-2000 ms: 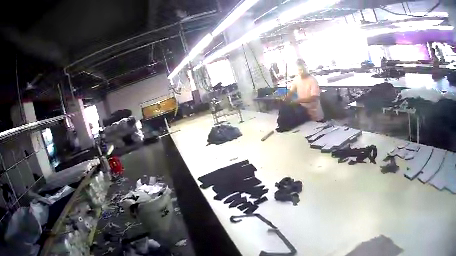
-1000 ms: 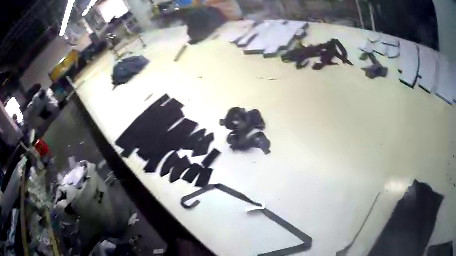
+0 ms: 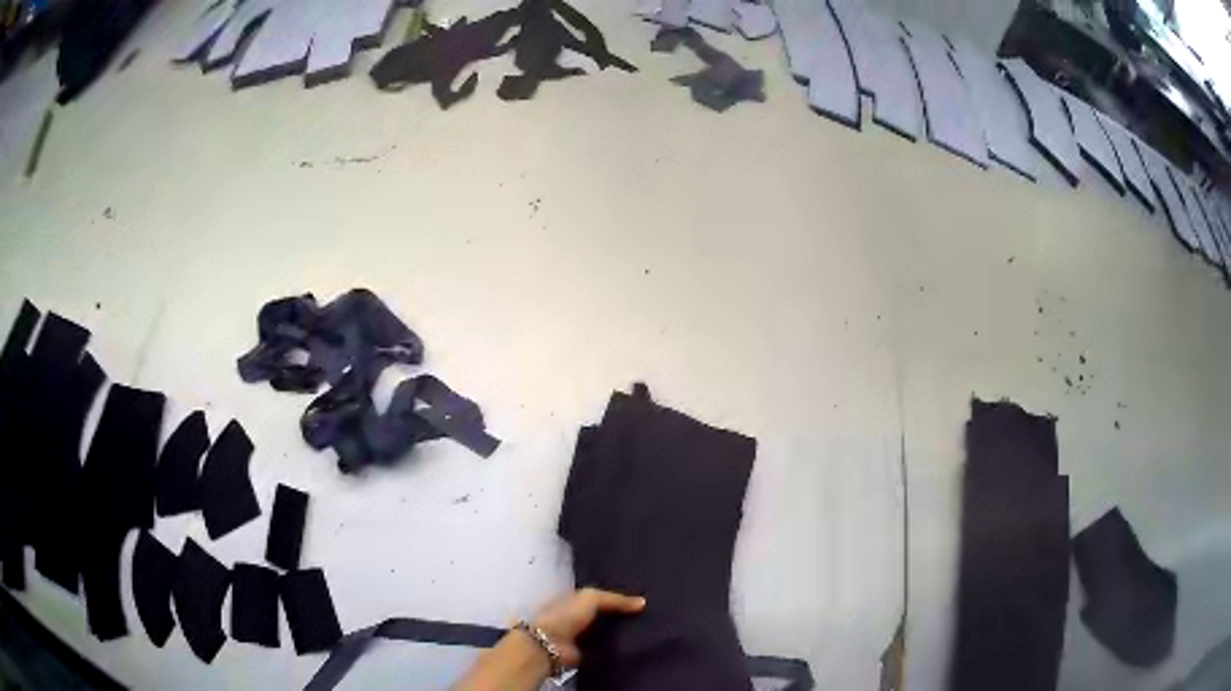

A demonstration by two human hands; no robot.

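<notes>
A thick black bundle of cut panels [image 3: 662, 513] lies upright in view at the bottom centre, with uneven stepped edges. My left hand [image 3: 581, 628], bare with a bracelet at the wrist, grips its left edge near the bottom, thumb on top, other fingers mostly hidden. My right hand is not in view. A dark grey-blue tie strip [image 3: 425, 630] shows on both sides of the bundle; its middle is hidden by the bundle and my arm. A long black panel stack [image 3: 1013, 554] and a small curved black piece [image 3: 1127, 590] lie to the right.
Black cut pieces [image 3: 126, 459] lie in rows at left. A tangled heap of strips [image 3: 358, 358] lies left of centre. Pale-topped stacks [image 3: 932, 101] and dark offcuts [image 3: 520, 54] line the table's far side. A short yellowish stick [image 3: 41, 142] lies far left.
The view has swung right and down to the near table. The black bundle and my left hand on it have come into view; the person across the table is out of view.
</notes>
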